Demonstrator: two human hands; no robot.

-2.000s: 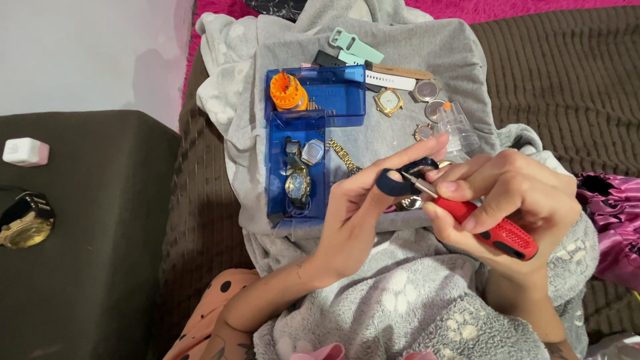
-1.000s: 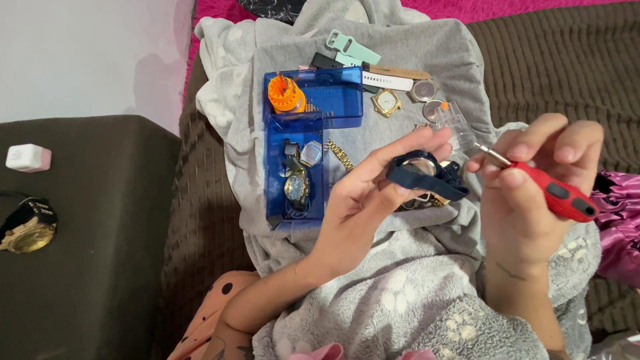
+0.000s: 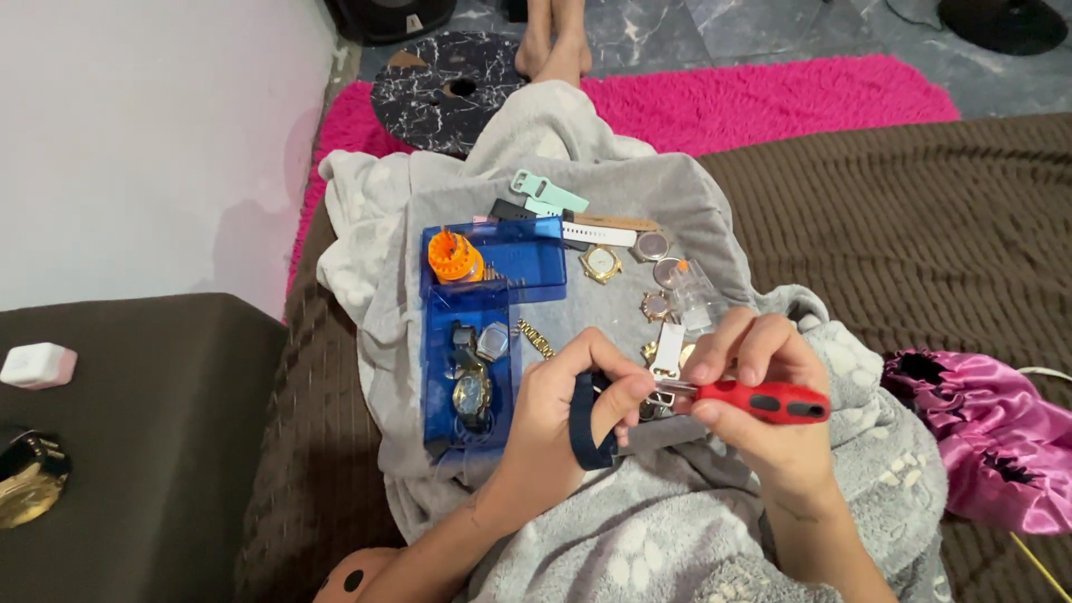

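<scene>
My left hand (image 3: 561,410) grips a dark blue watch strap (image 3: 588,431), which loops round beside the thumb; the watch case is mostly hidden by the fingers. In my right hand (image 3: 758,381) is a red-handled screwdriver (image 3: 762,403), its metal shaft pointing left to the left fingertips. A small metal buckle (image 3: 662,398) shows at the shaft, with a white strap piece (image 3: 667,350) just above it. Beyond the hands lie a gold watch case (image 3: 601,263), a rose-gold watch case (image 3: 656,306), a gold link bracelet (image 3: 536,338) and a clear plastic container (image 3: 693,293).
A blue plastic box (image 3: 431,377) at left holds watches and an orange bit holder (image 3: 455,257). A mint strap (image 3: 548,191) and a white strap (image 3: 601,234) lie at the cloth's far side. Grey fleece covers the lap; pink satin fabric (image 3: 997,444) lies at right.
The right hand with the screwdriver has come back left to the left hand, after being apart one second ago. The left hand has turned the dark blue strap. The view has tilted up.
</scene>
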